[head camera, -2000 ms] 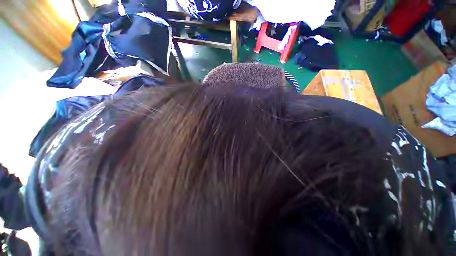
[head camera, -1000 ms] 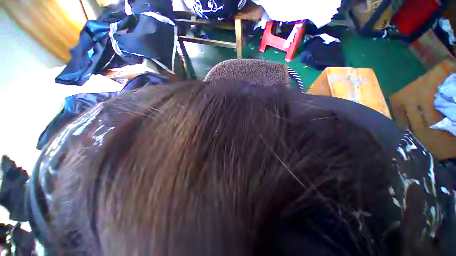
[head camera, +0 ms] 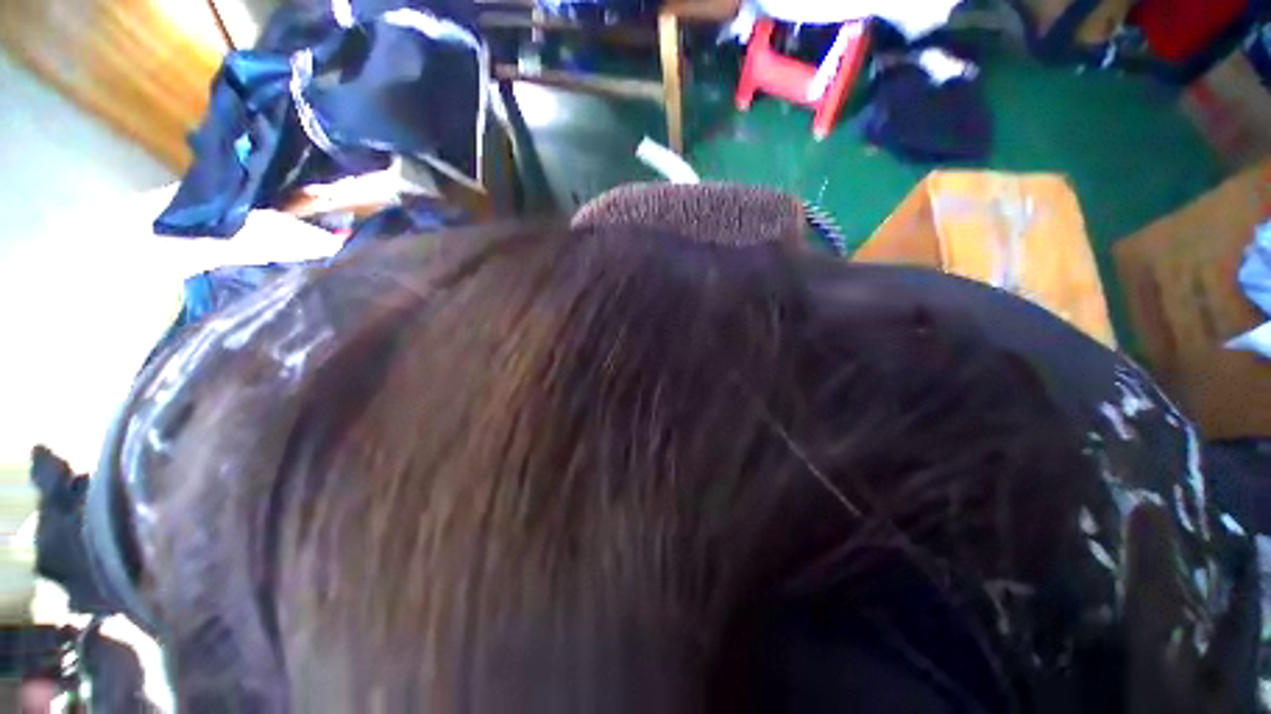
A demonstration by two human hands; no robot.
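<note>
Neither of my hands can be made out. My hair [head camera: 558, 460] and black-and-white printed top [head camera: 1164, 474] fill most of the view. Dark garment pieces with white trim lines [head camera: 397, 105] lie in a heap at the upper left. Dark cloth [head camera: 67, 523] shows at the left edge. A small blurred pinkish patch [head camera: 38, 693] is in the lower left corner; I cannot tell what it is.
Behind me are a brown padded seat [head camera: 690, 212], a yellow-tan block [head camera: 1018, 230], a carton [head camera: 1199, 293] with light blue cloth [head camera: 1259, 272], a red stool [head camera: 802, 80], a dark bundle [head camera: 927, 112] and a white strip [head camera: 666, 159] on the green floor.
The view has shifted, so the stool, block and carton sit further right, and the stool is higher. The white strip on the floor and the pinkish patch have come into view.
</note>
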